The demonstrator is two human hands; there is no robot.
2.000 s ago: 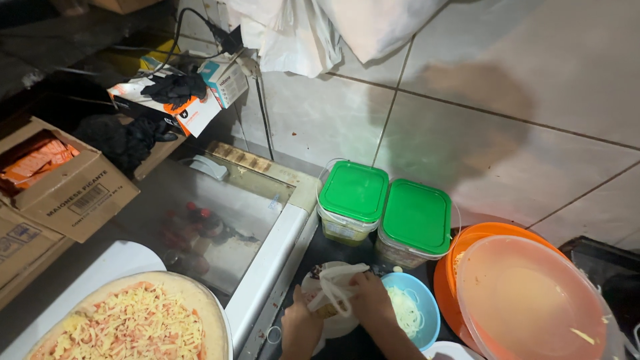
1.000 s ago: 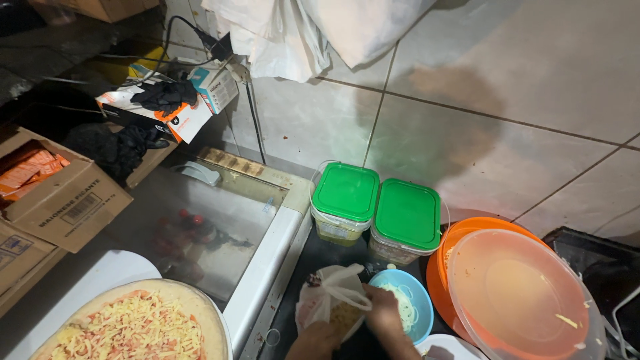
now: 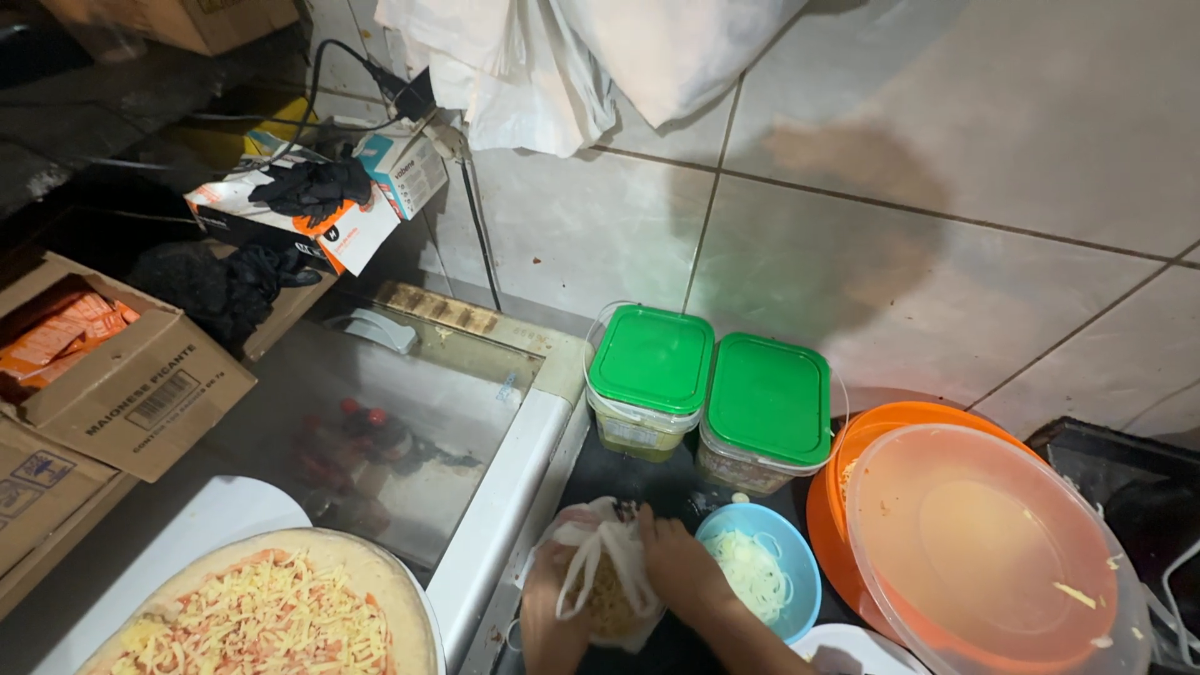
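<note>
A white plastic bag (image 3: 609, 586) with yellowish-brown food inside stands on the dark counter, its handles raised in loops. My left hand (image 3: 555, 600) grips the bag's left side. At its upper right edge is my right hand (image 3: 677, 562), its fingers on the plastic; whether they pinch it is hard to tell. Right beside that hand, a light blue bowl (image 3: 808, 572) holds sliced onion. Two tubs with green lids, one on the left (image 3: 653, 359) and one on the right (image 3: 769, 398), stand behind the bag.
A pizza with grated cheese (image 3: 272, 609) lies at lower left, beside a glass-topped freezer (image 3: 497, 516). An orange basin (image 3: 830, 506) carries a tilted clear lid (image 3: 984, 544) at right. Cardboard boxes (image 3: 141, 403) and glove boxes (image 3: 361, 234) sit on the left shelf. White bags (image 3: 675, 47) hang above.
My right hand has shifted from the bag's right side to its upper rim. My left hand stays at the bag, now at its left side.
</note>
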